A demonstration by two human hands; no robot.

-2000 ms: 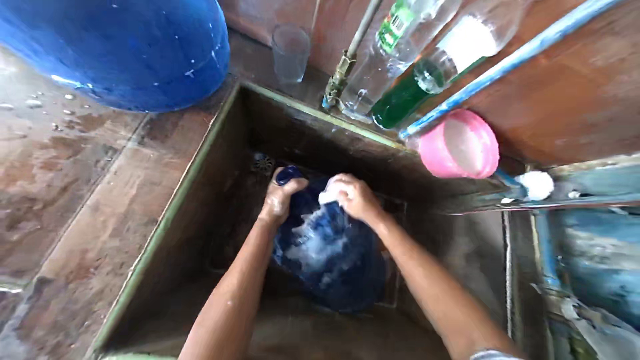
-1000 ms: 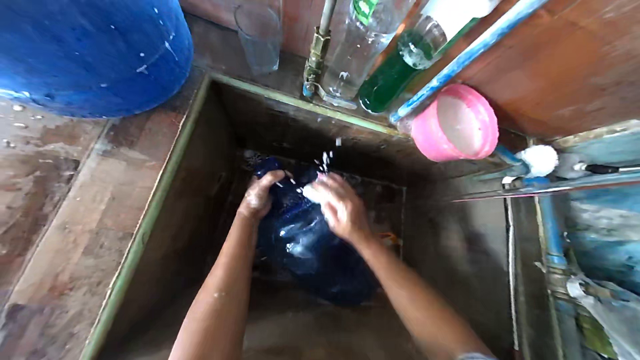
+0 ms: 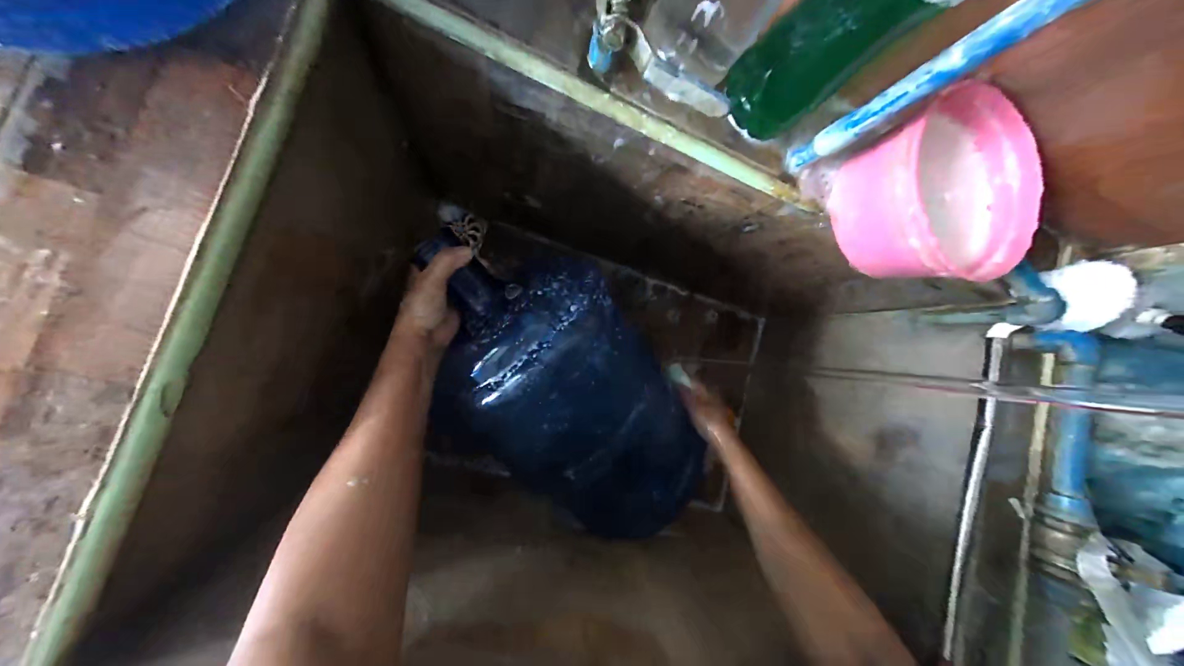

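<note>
A large dark blue plastic water jug (image 3: 564, 398) lies tilted on its side in a deep, tiled basin (image 3: 592, 111), its neck toward the upper left. My left hand (image 3: 433, 296) grips the jug by its neck. My right hand (image 3: 700, 402) is at the jug's far right side, near its base, with a small pale thing (image 3: 680, 375) at the fingers; what that is, and how the fingers close, is partly hidden. Wet spots and a little foam shine on the jug's shoulder.
A pink plastic bucket (image 3: 934, 185) with whitish liquid stands beyond the basin's right corner. Near it are a green bottle (image 3: 814, 65), a clear bottle (image 3: 703, 37), a blue pipe (image 3: 934, 69) and a white scrubber (image 3: 1093, 294). A blue barrel (image 3: 102, 20) is at the upper left.
My right hand has moved from near the jug's neck down to its right side. The jug's body now points toward the lower right. The white foam on it has mostly gone. The view has moved closer.
</note>
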